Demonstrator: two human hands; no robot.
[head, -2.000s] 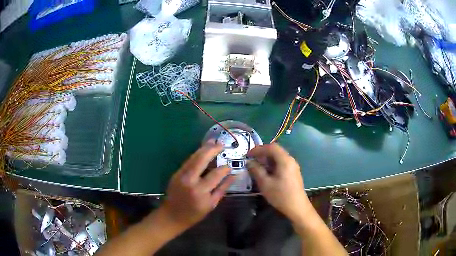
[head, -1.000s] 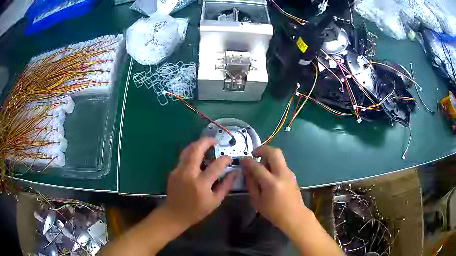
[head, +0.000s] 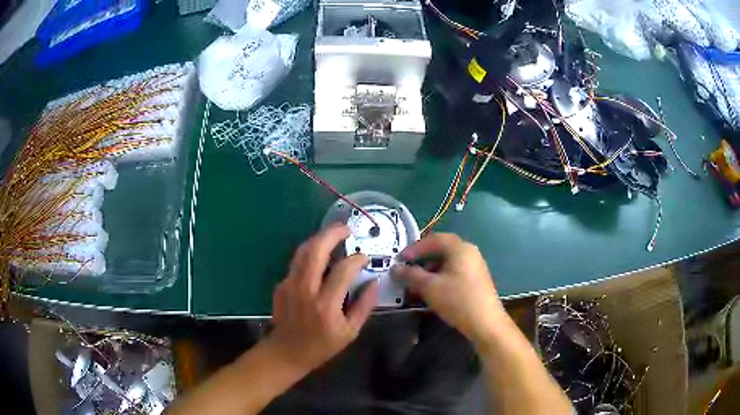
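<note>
A silver housing [head: 391, 293] lies flat on the green mat at the near bench edge. A red and dark lead runs from its upper part up and left to the pile of thin clear gaskets [head: 272, 130]. Yellow and orange wires come out at its right side. My left hand [head: 320, 284] rests on the housing's left side, fingers curled and thumb near the small dark rectangular socket. My right hand [head: 450, 280] is at the right side, thumb and forefinger pinched close to the socket. Whether a small part is between the fingertips is too small to tell.
A screw feeder [head: 369, 89] stands behind. The clear tray [head: 142, 235] of wired white modules is at left. Black shells with wires [head: 600, 154] and the electric screwdriver [head: 477, 69] are at right. Cardboard boxes [head: 657, 340] are below both sides.
The right hand's fingers moved over the socket, then back to its right, so the socket shows again. The left hand stays on the housing. The view has shifted slightly.
</note>
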